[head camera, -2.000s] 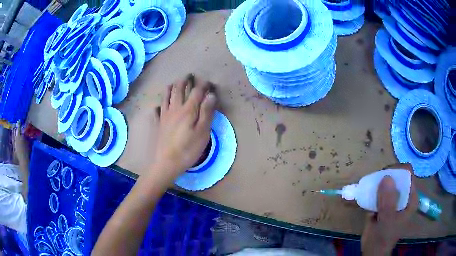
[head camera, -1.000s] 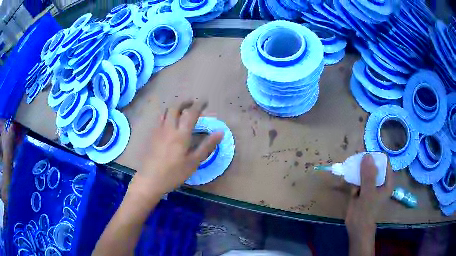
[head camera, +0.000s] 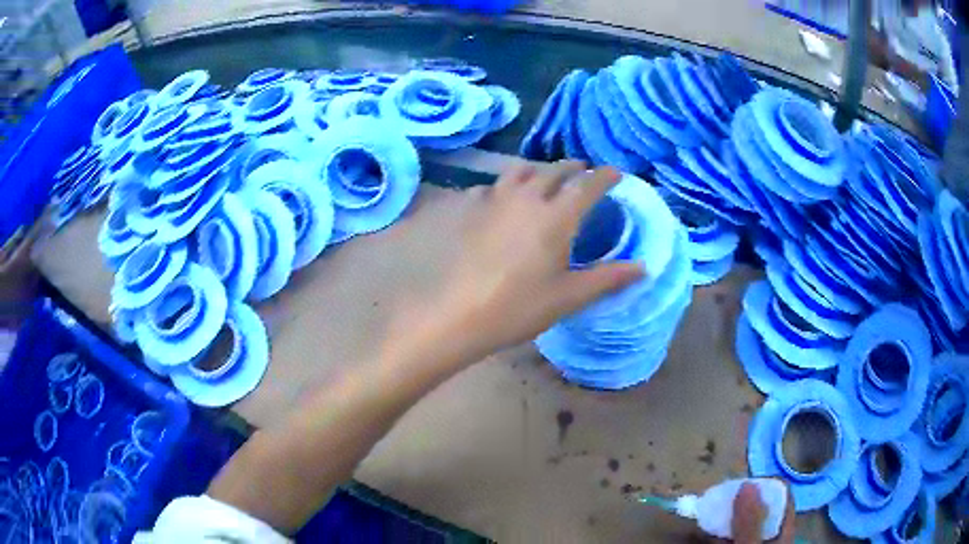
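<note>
The column of pale blue disc pieces (head camera: 622, 345) stands upright in mid-table. My left hand (head camera: 531, 239) reaches over the left of its top, thumb and fingers spread on either side of the raised collar. The thumb overlaps the top disc; whether the hand grips that disc is unclear. My right hand (head camera: 750, 512) is cut off by the bottom edge and holds the white glue bottle (head camera: 718, 508) on its side. The bottle's thin teal tip points left, over the brown table covering (head camera: 499, 468).
Heaped discs lie at left (head camera: 218, 228) and right (head camera: 813, 441), with leaning rows of discs at right rear (head camera: 680, 117). A blue crate (head camera: 159, 425) with thin rings is below the table at lower left. A dark rim runs behind the table.
The view has tilted up. My left hand has moved from the disc near the front edge to the column, and that disc is gone from there. My right hand still holds the bottle.
</note>
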